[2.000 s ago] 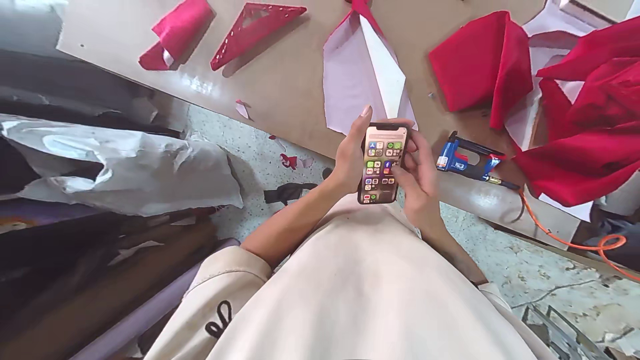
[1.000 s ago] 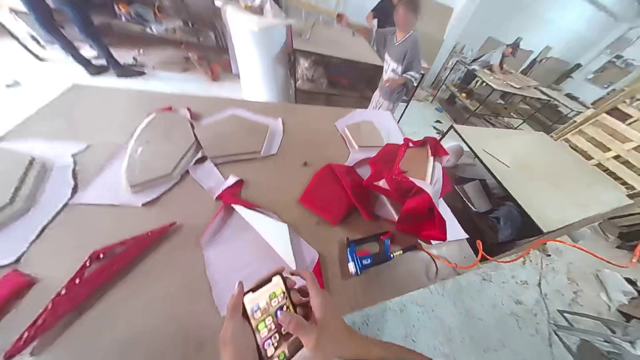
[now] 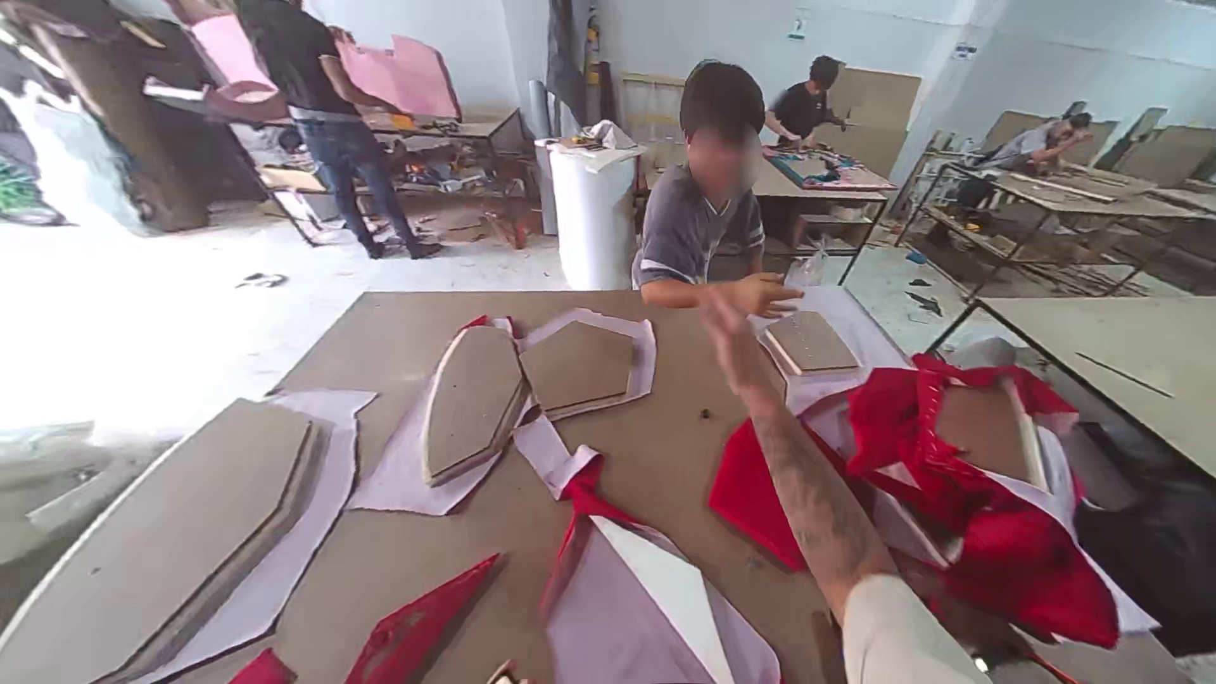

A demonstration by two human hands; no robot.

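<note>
My right hand [image 3: 730,340] reaches out over the far part of the table, blurred, its fingers extended and nothing seen in it. It overlaps in view the hand of a person [image 3: 763,294] across the table; whether they touch I cannot tell. At the bottom edge shows a sliver of what looks like my left hand [image 3: 505,674]; what it holds is hidden. Beside it lie pale lilac-backed fabric [image 3: 617,608] with a red knot and a narrow red fabric piece [image 3: 423,622]. Red fabric [image 3: 1026,560] is heaped right of my forearm, around a board piece [image 3: 983,427].
Several cut board panels lie on pale fabric on the table [image 3: 380,570]: a long one [image 3: 180,532], a curved one [image 3: 475,404], an angular one [image 3: 581,366] and a small one [image 3: 812,342]. Behind stand a white roll [image 3: 597,218] and other people at benches. Another table [image 3: 1121,361] is at right.
The view has lifted from the phone to the room. My right hand has left the phone and stretched forward across the table. The person opposite now leans at the table's far edge.
</note>
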